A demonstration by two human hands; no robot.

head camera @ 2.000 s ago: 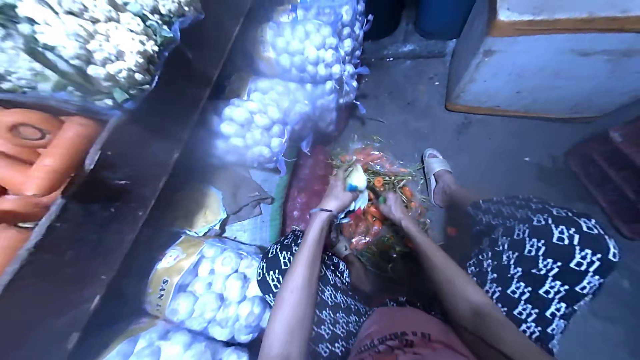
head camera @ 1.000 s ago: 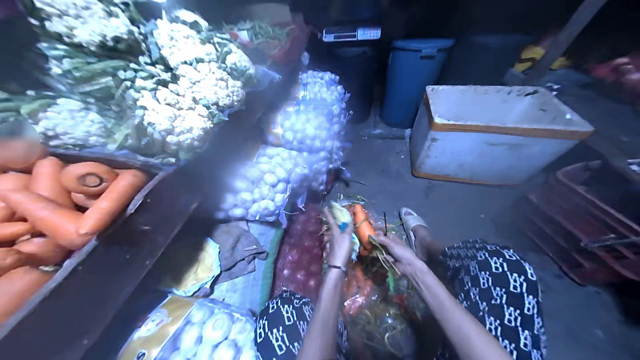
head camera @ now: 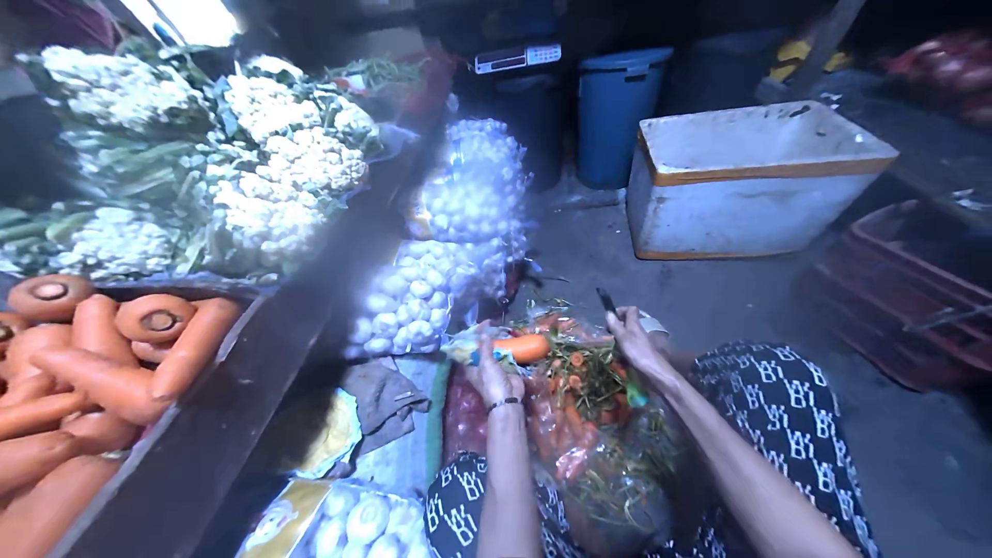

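My left hand [head camera: 496,378] is closed around a carrot [head camera: 524,349] together with a piece of thin plastic or cloth, white, yellow and blue. The carrot's thick end points right. A dark, thin tool [head camera: 606,301], which looks like a knife, juts up from my right hand [head camera: 635,341], a little to the right of the carrot. Below both hands lies an open clear plastic bag [head camera: 577,457] with carrots, cut carrot tops [head camera: 576,359] and green stalks [head camera: 593,377]. Something bright green [head camera: 636,394] shows just under my right hand.
Carrots [head camera: 101,364] and cauliflowers [head camera: 294,170] fill the stall at left, behind a dark wooden edge [head camera: 232,387]. Net sacks of white bulbs [head camera: 418,294] stand beside it. Ahead are a blue bin [head camera: 622,116] and a white foam box [head camera: 721,209]; a red crate [head camera: 914,287] is at right.
The view has risen a good deal. One second ago both hands were together at the carrot; now my right hand is apart from it, farther right, with the dark tool pointing up.
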